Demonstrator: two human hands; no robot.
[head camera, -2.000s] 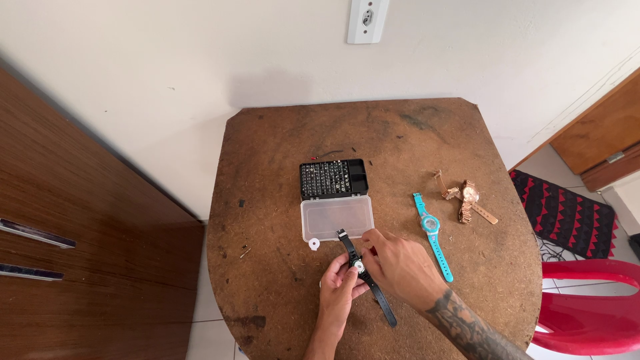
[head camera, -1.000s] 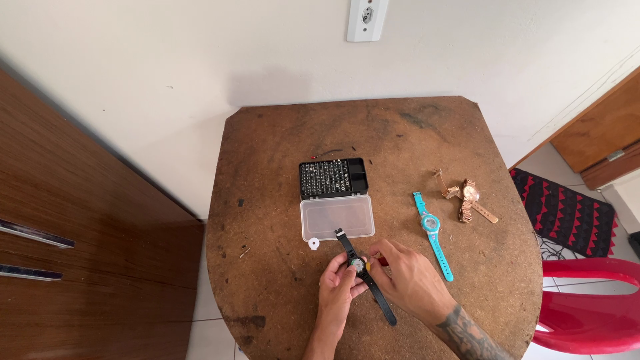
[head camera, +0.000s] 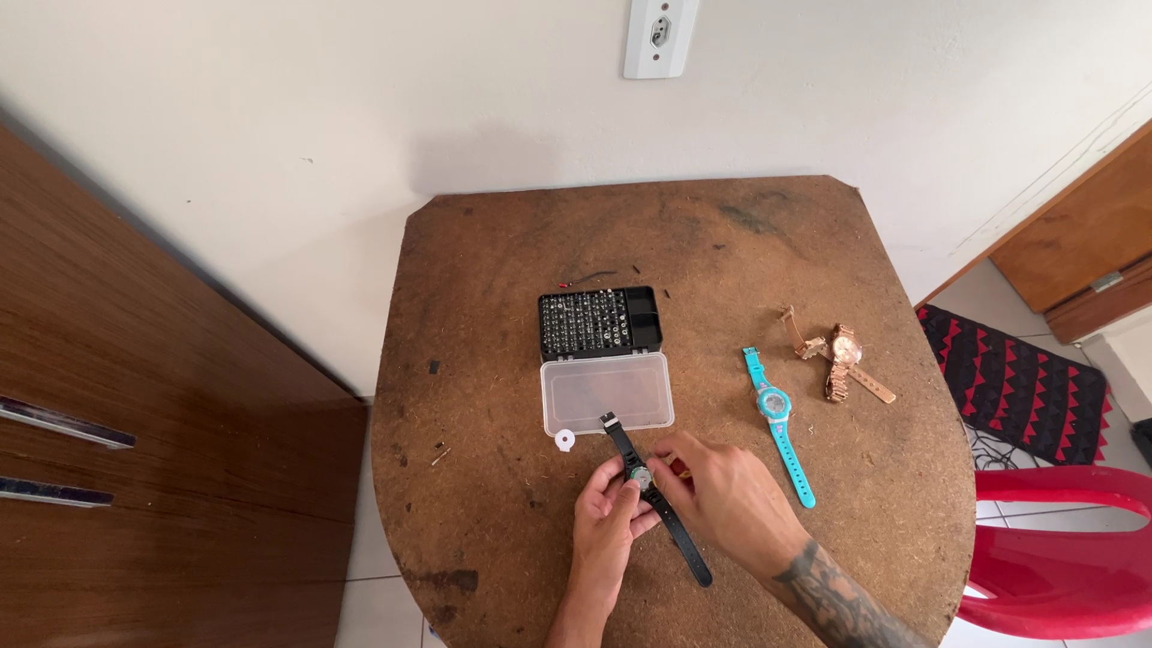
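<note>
My left hand (head camera: 607, 526) holds a black-strapped wristwatch (head camera: 685, 545) near the table's front, its thumb against the round case. At the right side of that case is my right hand (head camera: 733, 499), its fingers closed around a small red and yellow object (head camera: 679, 468), perhaps a tool handle; its tip is hidden. Behind the hands lies a black compartment box (head camera: 585, 324) filled with small metal parts, its clear plastic lid (head camera: 607, 391) folded open toward me. A small white disc (head camera: 564, 440) rests by the lid's front left corner.
Right of my hands lie a turquoise wristwatch (head camera: 774, 405) and a rose-gold wristwatch (head camera: 844, 351) with other strap pieces. Small dark scraps dot the brown table (head camera: 486, 342). A red plastic chair (head camera: 1062, 558) stands at the right, a wooden cabinet (head camera: 180, 405) at the left.
My right hand has shifted slightly to the right, and the red and yellow object now shows between its fingers. My left hand stays on the black watch.
</note>
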